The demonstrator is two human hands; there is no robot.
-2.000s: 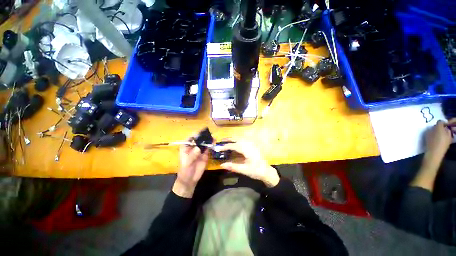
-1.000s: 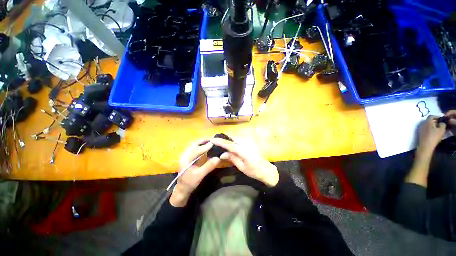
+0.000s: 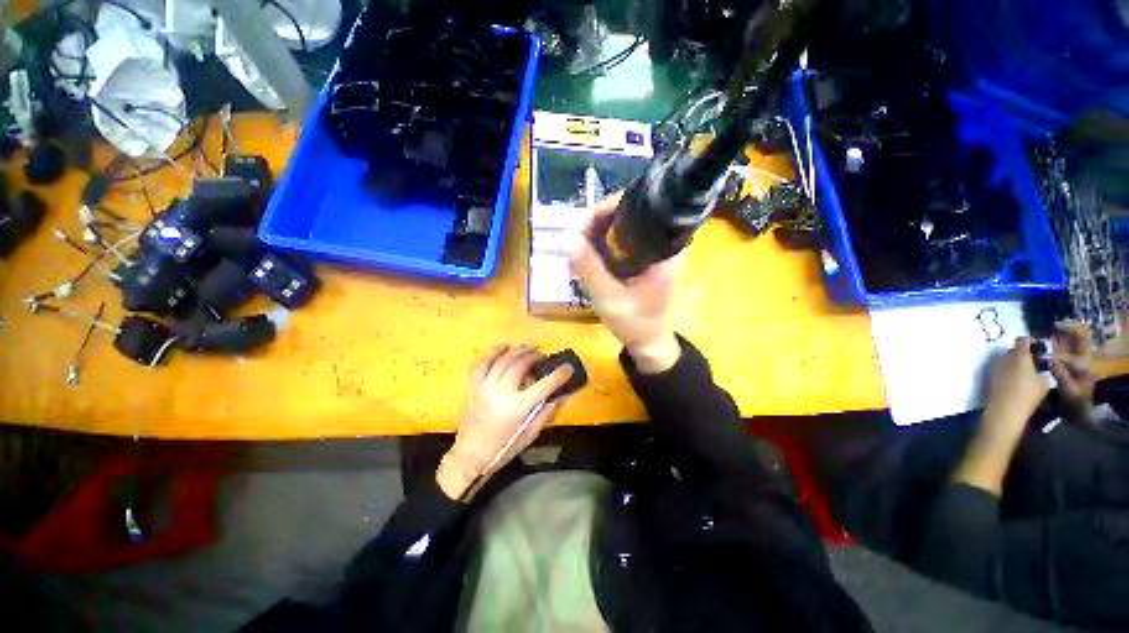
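Observation:
My left hand (image 3: pixel 501 408) holds a black housing (image 3: pixel 563 371) just over the front part of the bench. A pale cable lead (image 3: pixel 510 439) runs from the housing back along my left hand to the wrist. My right hand (image 3: pixel 631 291) is closed around the lower part of the black electric screwdriver (image 3: pixel 669 204), which is tilted with its top to the upper right. The screwdriver's tip is hidden by my hand. The white screw feeder (image 3: pixel 551 223) stands just left of and behind my right hand.
A blue bin (image 3: pixel 372 235) of black parts stands left of the feeder, another blue bin (image 3: pixel 873 278) to the right. Black blocks with leads (image 3: pixel 204 266) lie far left. Wired pieces (image 3: pixel 774 204) lie behind the screwdriver. At right, a person's hands (image 3: pixel 1021 383) work by a white sheet (image 3: pixel 910 359).
My right hand has left the housing and gone up and right to grip the screwdriver, which now tilts. My left hand alone holds the housing. The view has shifted somewhat.

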